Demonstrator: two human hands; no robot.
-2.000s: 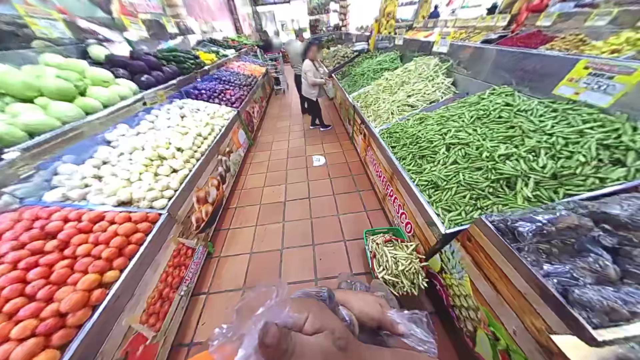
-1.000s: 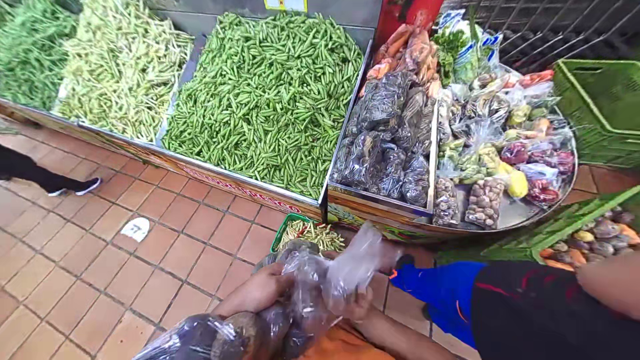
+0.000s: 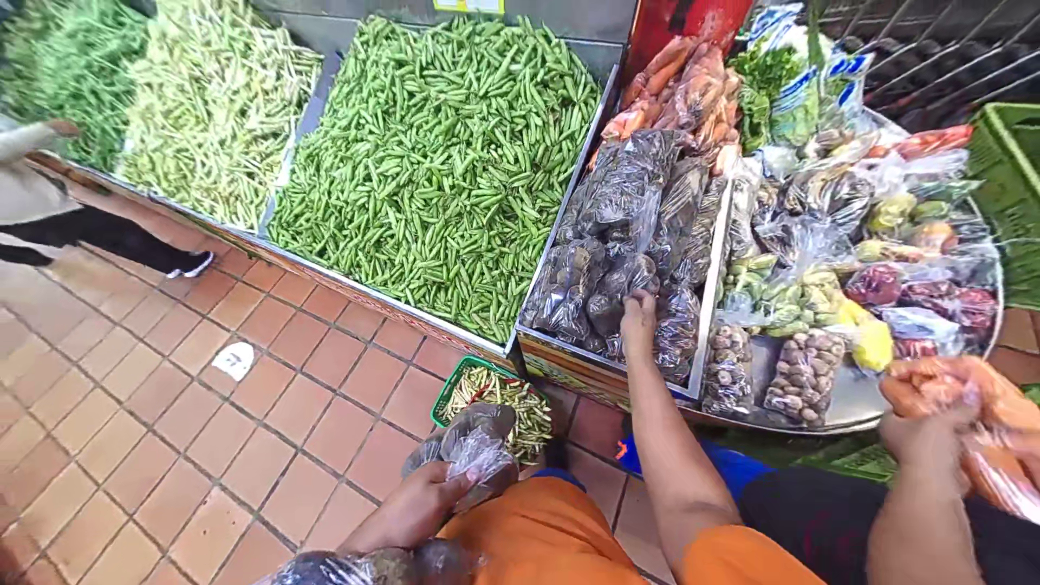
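My left hand (image 3: 418, 500) grips the gathered plastic of a clear bag of dark round beets (image 3: 479, 426), low in front of my orange shirt; more dark bagged produce (image 3: 390, 565) lies by my left forearm. My right hand (image 3: 639, 313) reaches into the display bin and its fingers touch a bag of dark round produce (image 3: 621, 280). Whether the fingers close on its plastic is unclear. Similar bags (image 3: 634, 175) are piled around it, with bagged carrots (image 3: 686, 81) behind.
A pea-pod bin (image 3: 439, 162) stands left of the bags, a round metal tray (image 3: 756, 398) of bagged vegetables right. A green basket (image 3: 445, 398) sits on the tiles. Another person's hand (image 3: 930, 431) holds bagged carrots (image 3: 995, 414) close on my right. Another person (image 3: 41, 187) stands at far left.
My right hand has moved from the plastic held before me up into the bin. The other person's hand with bagged carrots has come into view at right.
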